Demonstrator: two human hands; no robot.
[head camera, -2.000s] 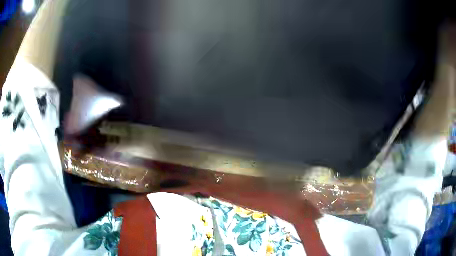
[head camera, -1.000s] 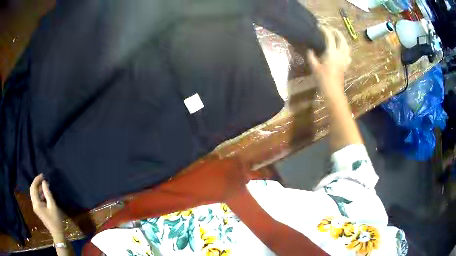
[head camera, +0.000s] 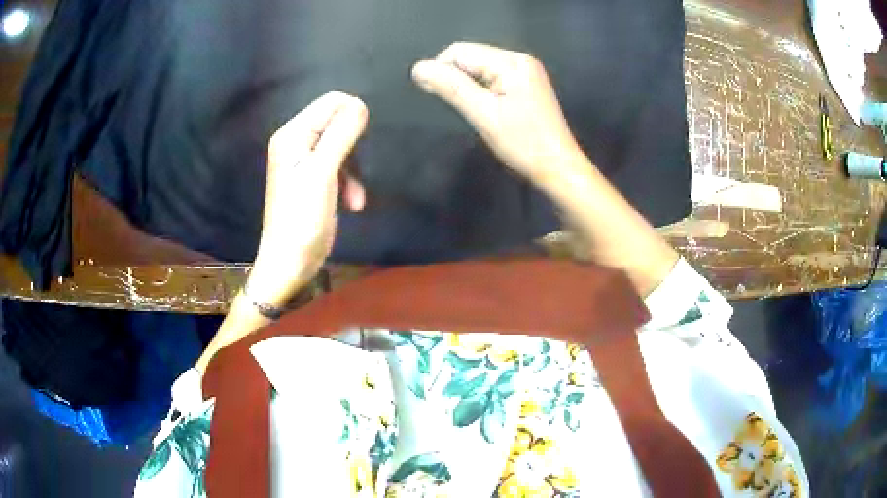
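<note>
A black garment (head camera: 438, 195) lies spread over the table in front of me. A narrow folded part of it hangs at the left, over the table's front edge. My left hand (head camera: 316, 160) is above the garment's middle, fingers curled together. My right hand (head camera: 491, 97) is up and to the right of it, its thumb and finger pinched together. The two hands are a short gap apart. Anything small between the fingertips is too fine or hidden to tell.
The brown scratched table (head camera: 759, 117) shows at the right, with a pale flat strip (head camera: 739, 195), a yellow-green cutter (head camera: 826, 131), a pale spool (head camera: 864, 165) and white scraps (head camera: 846, 44). Blue plastic (head camera: 846, 340) is below right. Dark cloth (head camera: 73, 355) is below left.
Both hands have come inward from the garment's sides to its middle, and my right hand has let go of the dark cloth. The small white square no longer shows on the garment.
</note>
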